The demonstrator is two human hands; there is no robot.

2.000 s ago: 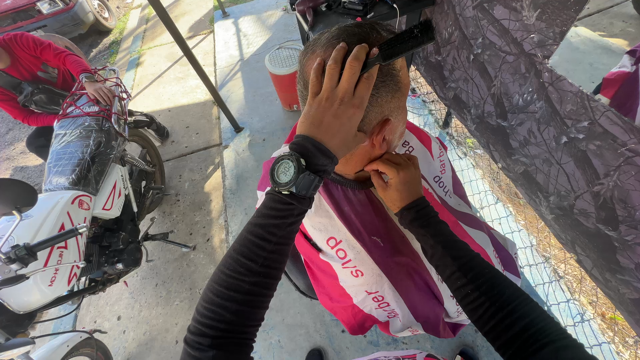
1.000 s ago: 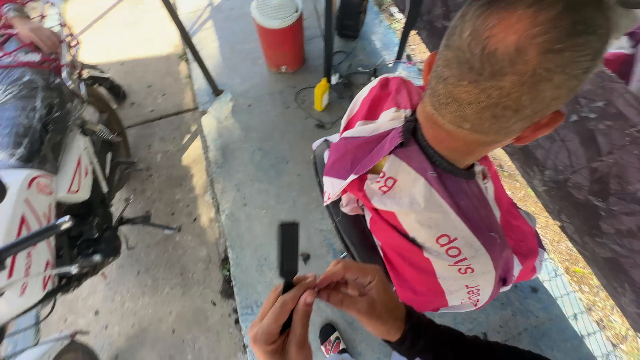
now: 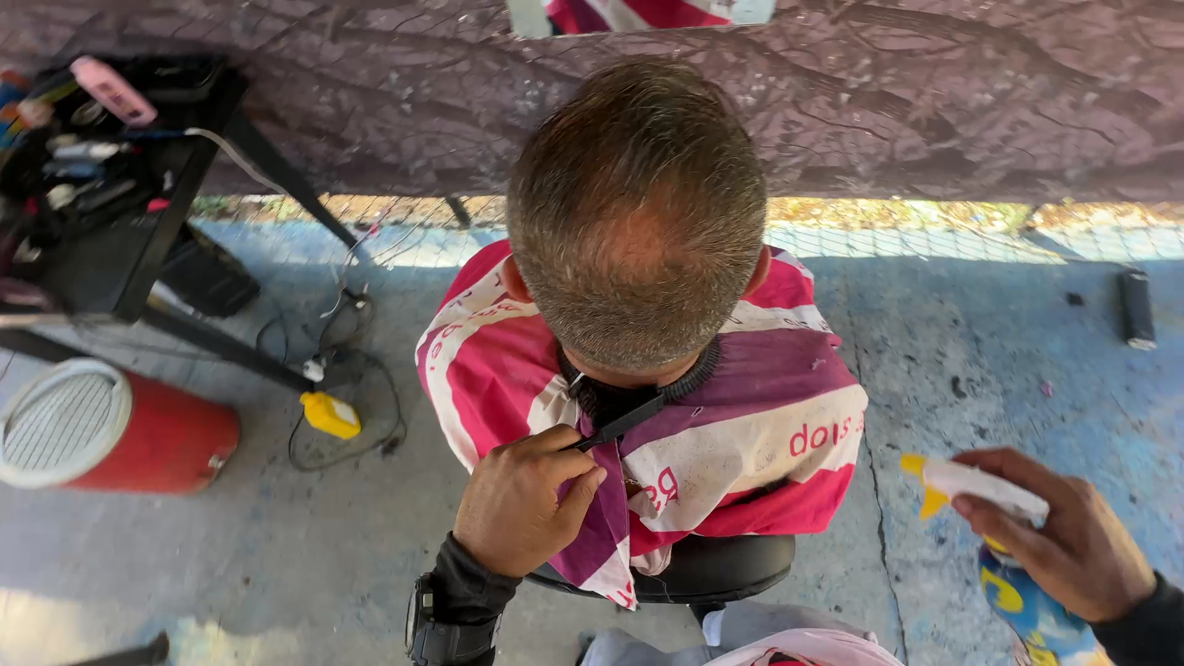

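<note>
A seated person's head point(image 3: 638, 222), with short greying hair, is seen from behind and above. A pink, white and purple barber cape point(image 3: 740, 435) covers the shoulders, over a black neck strip point(image 3: 696, 373). My left hand point(image 3: 527, 499) holds a black razor or narrow comb point(image 3: 622, 422) just behind the neck; which of the two it is, I cannot tell. At the right, my right hand point(image 3: 1064, 532) is closed around the white and yellow trigger head of a spray bottle point(image 3: 1036, 601) with a blue body, away from the head.
A black table point(image 3: 139, 268) with grooming items stands at the left. Below it are a red cooler point(image 3: 157, 435) with a white lid, a yellow bottle point(image 3: 330, 415) and loose cables point(image 3: 398, 416). A black object point(image 3: 1136, 309) lies on the floor at right. A black stool seat point(image 3: 721, 566) shows beneath the cape.
My hands were together left of the person one second ago; now they are apart, and my right hand has the spray bottle. The view has swung round behind the head.
</note>
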